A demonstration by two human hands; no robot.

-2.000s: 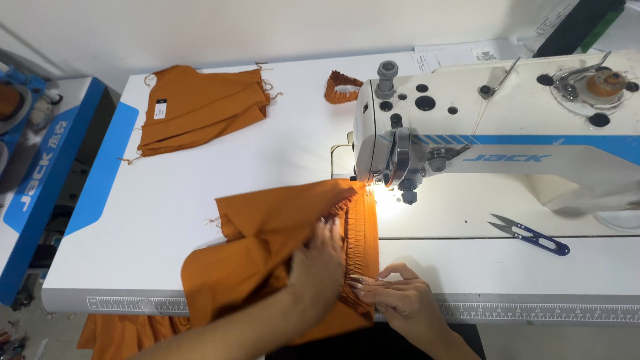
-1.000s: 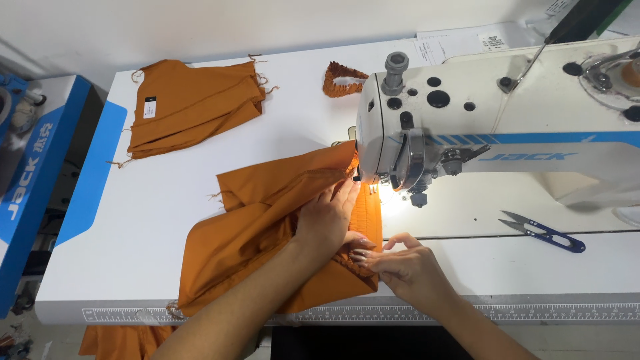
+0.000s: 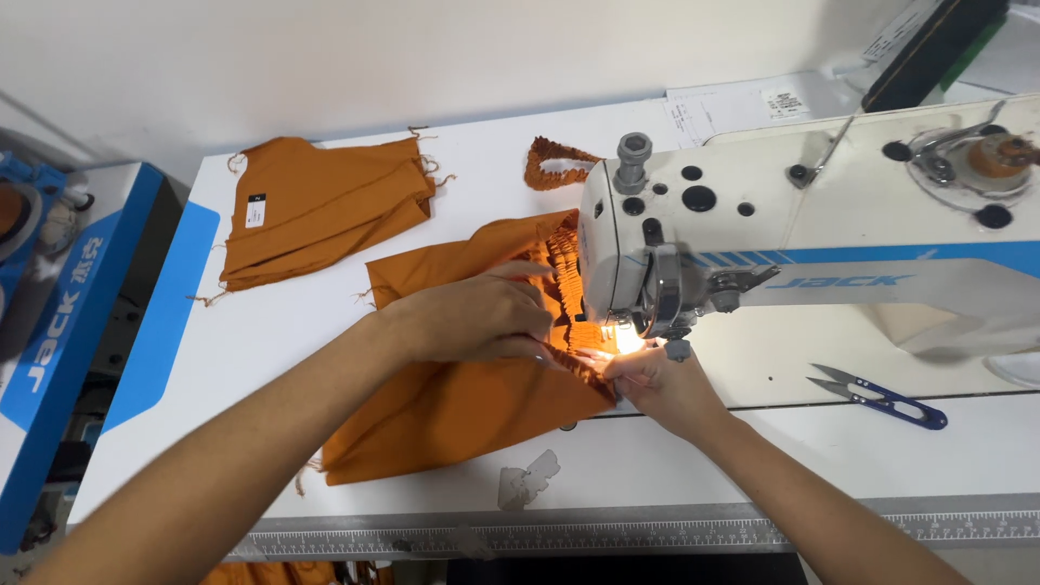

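Observation:
Rust-orange fabric (image 3: pixel 471 422) lies on the table, its gathered strip (image 3: pixel 566 264) running beside and under the head of a white Jack sewing machine (image 3: pixel 812 203). My left hand (image 3: pixel 496 313) grips the fabric left of the needle area, with the fingers bent over the gathers. Close to the lit needle area, my right hand (image 3: pixel 650 378) pinches the gathered edge between thumb and fingers. The needle itself is hidden behind metal parts and glare. A folded orange piece with a label (image 3: pixel 325 211) rests at the back left.
Thread snips (image 3: pixel 881 398) lie on the right of the table. A gathered orange loop (image 3: pixel 556 162) sits behind the machine head, and papers (image 3: pixel 731 106) lie at the back. A ruler strip (image 3: pixel 487 538) runs along the front edge. Another Jack machine table (image 3: pixel 73 325) stands at the left.
The fabric has moved away from the front edge, toward the back. My right hand has moved up beside the needle area. My left hand has shifted onto the bunched gathers.

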